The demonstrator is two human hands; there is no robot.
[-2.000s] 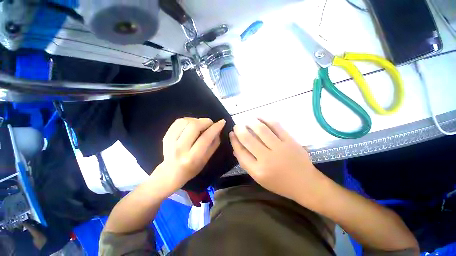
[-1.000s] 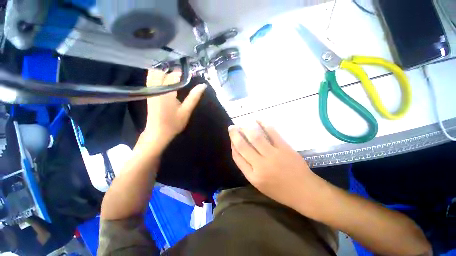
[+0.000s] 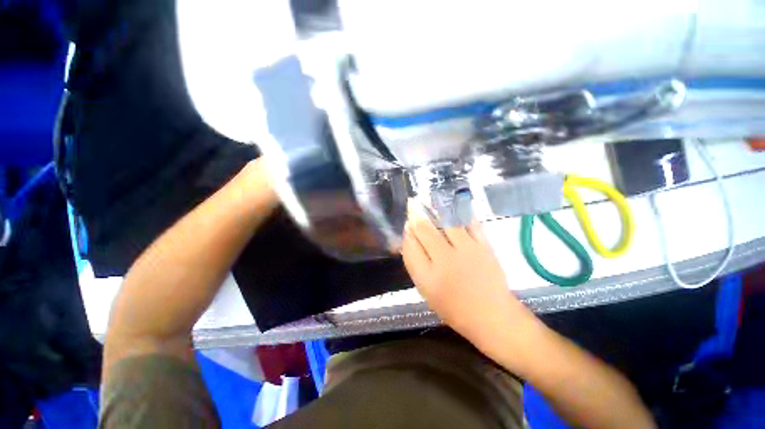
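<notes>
A black fabric piece (image 3: 310, 281) lies on the white table under the sewing machine head (image 3: 537, 50) and reaches the table's front edge. My left hand is hidden behind the machine head; only the forearm (image 3: 189, 243) shows, reaching in from the lower left. My right hand (image 3: 453, 268) lies at the right edge of the fabric, fingertips by the presser foot area (image 3: 444, 180), fingers close together. Whether it grips the cloth cannot be told. The scissors' green loop (image 3: 558, 255) and yellow loop (image 3: 616, 218) show right of my right hand; their blades are hidden behind the machine.
A smartphone (image 3: 647, 165) lies at the right, partly hidden by the machine. A white cable (image 3: 730, 226) loops over the front edge. More black fabric (image 3: 143, 151) lies at the left. A blue crate (image 3: 226, 385) with white and dark red scraps is below the table.
The view has shifted, and the machine head now covers much of the upper picture. My left hand has gone out of sight behind it. My right hand is now by the presser foot area.
</notes>
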